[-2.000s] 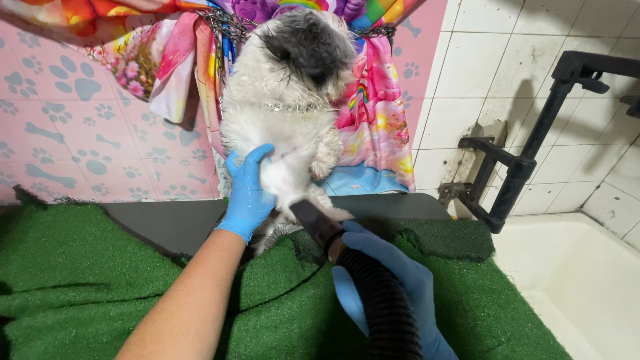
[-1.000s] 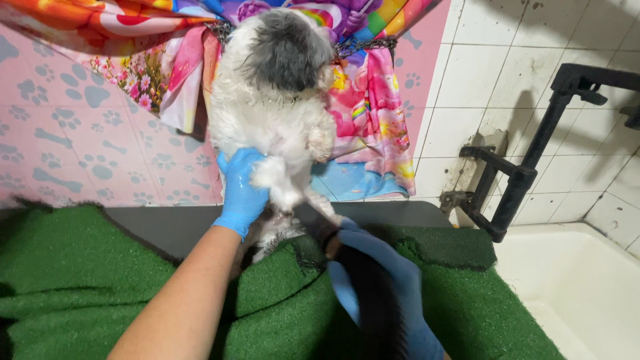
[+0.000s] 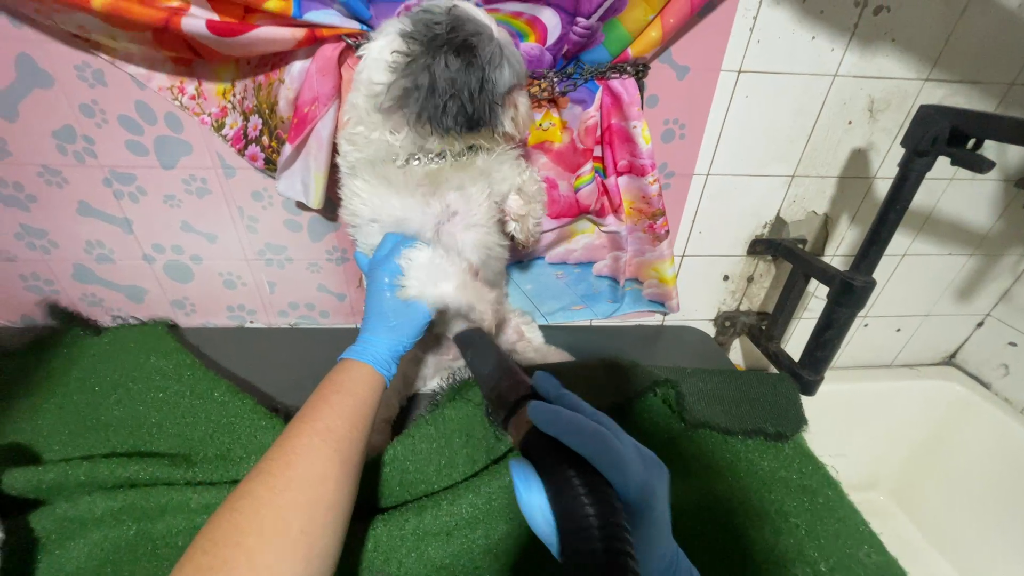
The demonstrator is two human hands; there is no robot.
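Note:
A white, curly-haired dog with a grey head (image 3: pixel 440 200) is upright, its belly toward me, against a colourful printed cloth. A shiny collar (image 3: pixel 440 157) circles its neck. My left hand (image 3: pixel 392 296), in a blue glove, holds one of the dog's legs at the lower belly. In my right hand (image 3: pixel 608 456), also gloved in blue, is a pet dryer's black ribbed hose (image 3: pixel 580 500); its flat dark nozzle (image 3: pixel 488 368) points at the dog's lower belly and hind legs. The dog's face is hard to make out.
Green artificial turf (image 3: pixel 744 480) covers the near part of a dark table (image 3: pixel 248 352). Printed cloth (image 3: pixel 600 176) and a metal chain (image 3: pixel 584 78) hang behind the dog. On the right are a black metal arm bracket (image 3: pixel 840 304), a tiled wall (image 3: pixel 760 120) and a white tub (image 3: pixel 936 448).
The dog's leg, not plainly seen in my left hand two seconds ago, now shows raised there. The dog's head has shifted left against the cloth. My right hand still holds the hose.

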